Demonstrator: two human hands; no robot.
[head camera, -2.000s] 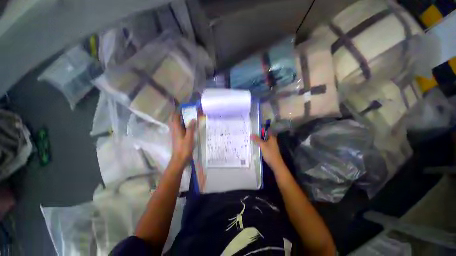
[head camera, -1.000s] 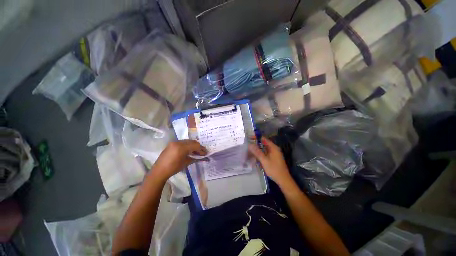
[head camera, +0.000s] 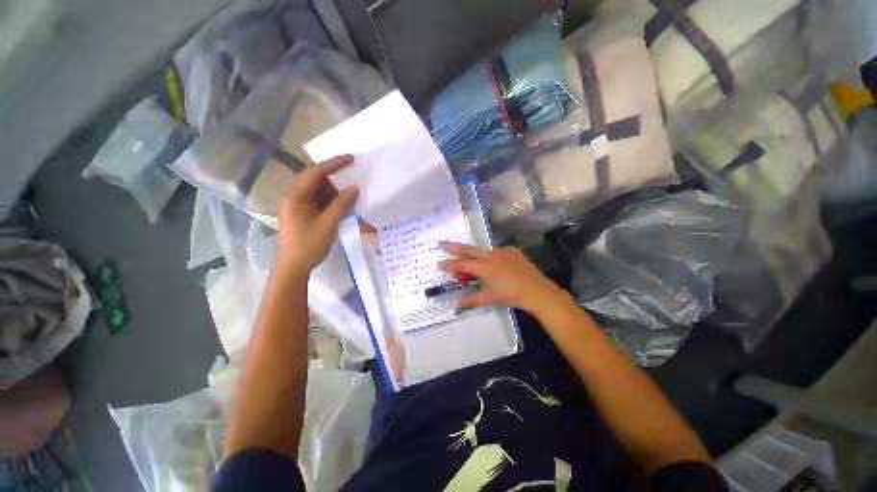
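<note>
The blue-edged clipboard (head camera: 452, 352) rests on my lap with the delivery note pad (head camera: 413, 252) on it. My left hand (head camera: 313, 216) holds the lifted upper sheets (head camera: 385, 154) by their left edge, up and to the left of the pad. My right hand (head camera: 500, 276) lies over the right side of the pad, with the black marker (head camera: 450, 288) and a bit of the red pen (head camera: 463, 276) under its fingers. The clipboard's metal clip is hidden behind the lifted sheets.
A blue bagged bundle (head camera: 505, 96) and a beige banded bundle (head camera: 625, 115) lie ahead. A crumpled grey plastic bag (head camera: 654, 269) is at the right. More clear-bagged bundles (head camera: 288, 125) lie at the left. A white bag (head camera: 168, 432) is at the lower left.
My left hand has moved up and left, lifting the upper sheets away from the lower pages. My right hand has moved left onto the pad, and the black marker now shows across the page.
</note>
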